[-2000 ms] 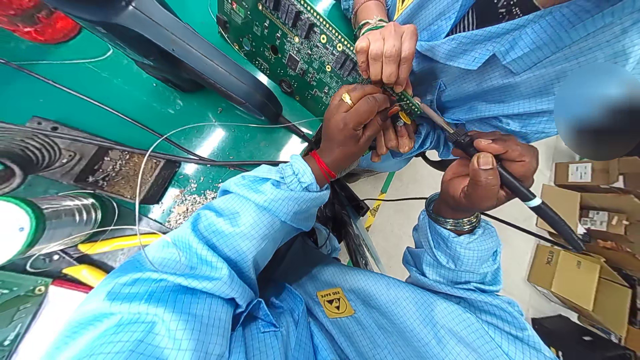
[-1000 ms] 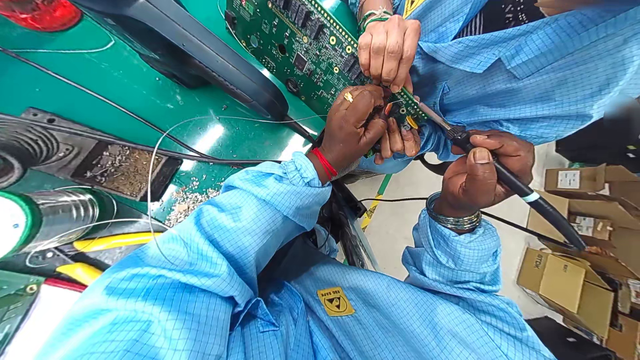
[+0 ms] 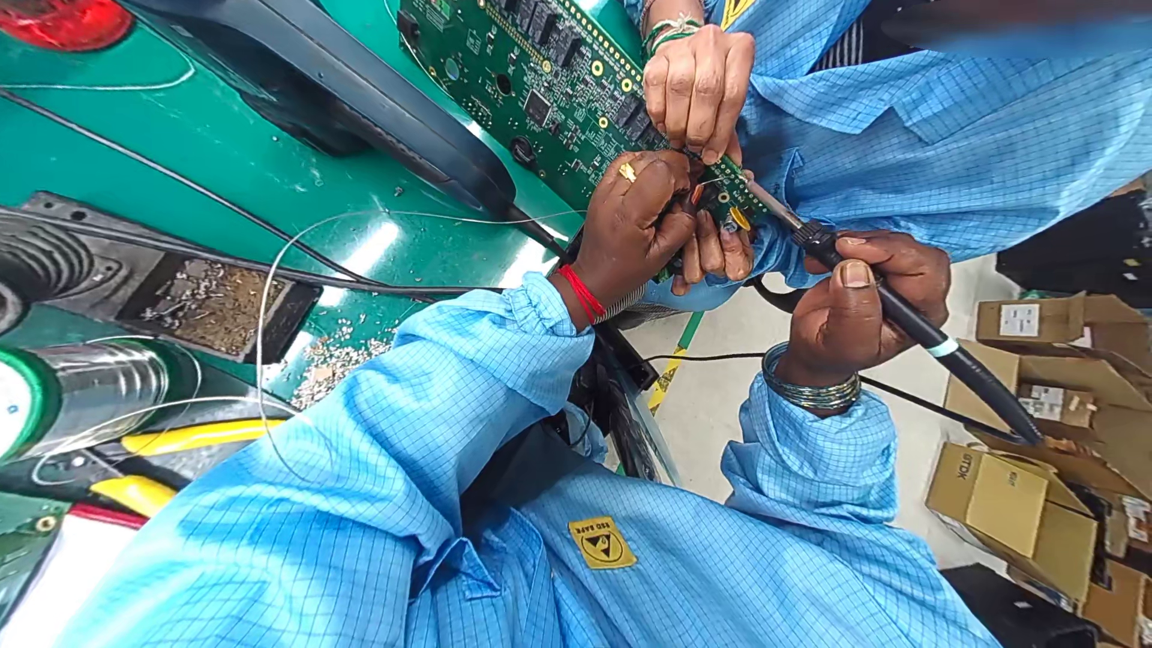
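My right hand (image 3: 868, 301) grips the black handle of a soldering iron (image 3: 909, 324), its metal barrel reaching the edge of a small green circuit board (image 3: 733, 184). Close to that board, my left hand (image 3: 639, 216) is closed with its fingertips pinched together; thin solder wire (image 3: 432, 216) runs into it from the left, though the grip itself is hidden. A co-worker's hand (image 3: 697, 90) holds the small board from above, and more of a co-worker's fingers (image 3: 715, 252) support it below. A large green circuit board (image 3: 540, 99) lies behind, beside my left hand. A yellow disc-shaped component (image 3: 739, 219) shows on the small board.
On the green mat stand a solder spool (image 3: 108, 391), yellow-handled pliers (image 3: 202, 436) and a soldering stand with a debris-filled tray (image 3: 207, 306). A long dark tool body (image 3: 360, 90) crosses the upper left. Cables cross the mat. Open cardboard boxes (image 3: 1017, 495) stand on the floor at right.
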